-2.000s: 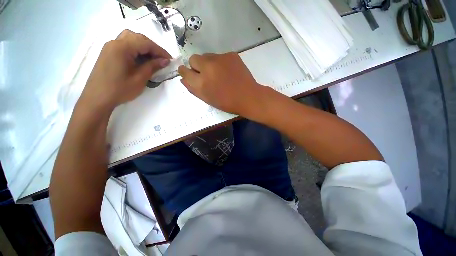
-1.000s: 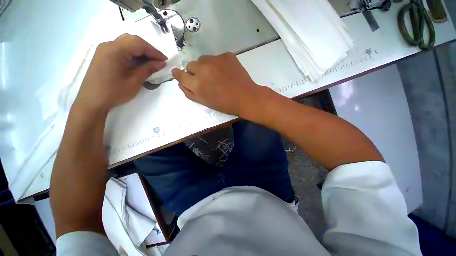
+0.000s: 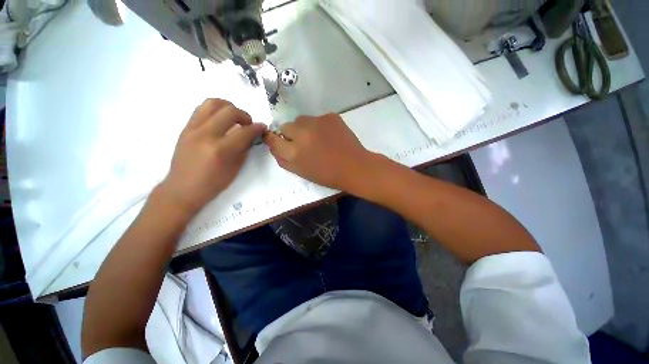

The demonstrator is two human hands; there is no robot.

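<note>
A white cloth piece [image 3: 265,114] lies in front of the presser foot and needle [image 3: 250,77]; glare blurs its outline. My left hand [image 3: 213,146] pinches its near end between thumb and fingers. My right hand [image 3: 317,148] is right beside it, fingertips touching the same end. The fingertips meet just below the needle plate and hide most of what they pinch. A long white fabric strip [image 3: 99,206] trails left across the table.
Stacked white pieces [image 3: 420,78] lie right of the needle under the machine arm. Dark green scissors [image 3: 583,67] and a brown narrow tray [image 3: 609,32] are at the right table end. Loose white cloth [image 3: 181,327] lies on the lower left board. The machine head [image 3: 206,25] is above my hands.
The view has shifted, showing more of the machine head. My left hand has moved closer to my right hand, its fingers now more closed over the cloth end.
</note>
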